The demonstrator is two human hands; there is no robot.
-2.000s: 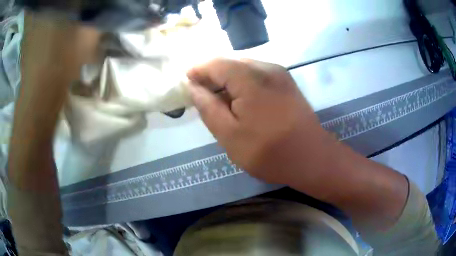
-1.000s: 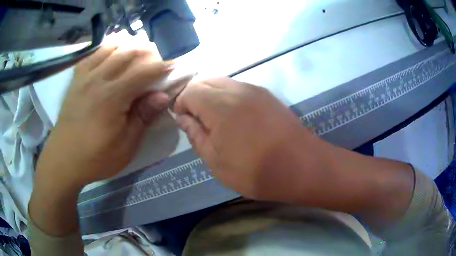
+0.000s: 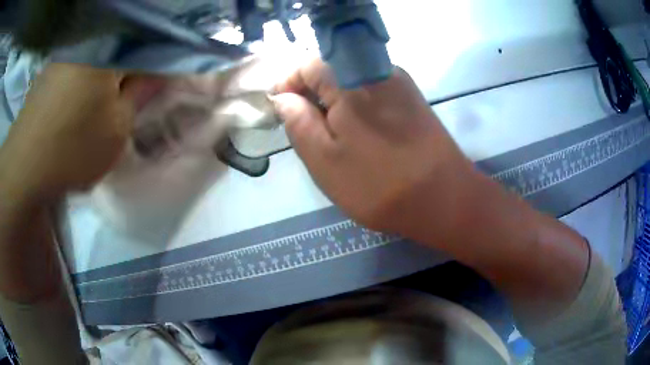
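Note:
A white to cream cloth garment (image 3: 246,110) lies bunched and blurred on the machine bed, just in front of the needle area. My right hand (image 3: 370,135) pinches the cloth's edge between thumb and fingertips, beside the grey-blue attachment (image 3: 355,53). My left hand (image 3: 78,128) is at the left, blurred and partly covered by the machine head (image 3: 164,36); its fingers are hard to make out against the cloth, and its grip cannot be told. The needle itself is not clear in the bright light.
Black-handled snips (image 3: 614,82) lie at the upper right beside a green cord. A grey table edge with a printed ruler scale (image 3: 285,249) curves across the front. A dark-rimmed opening (image 3: 249,164) shows in the bed. More pale cloth (image 3: 150,346) hangs at the lower left.
Compared with one second ago, my left hand has moved left, away from my right hand. The view has shifted, so the machine parts and my right hand appear further right. The bed opening now shows.

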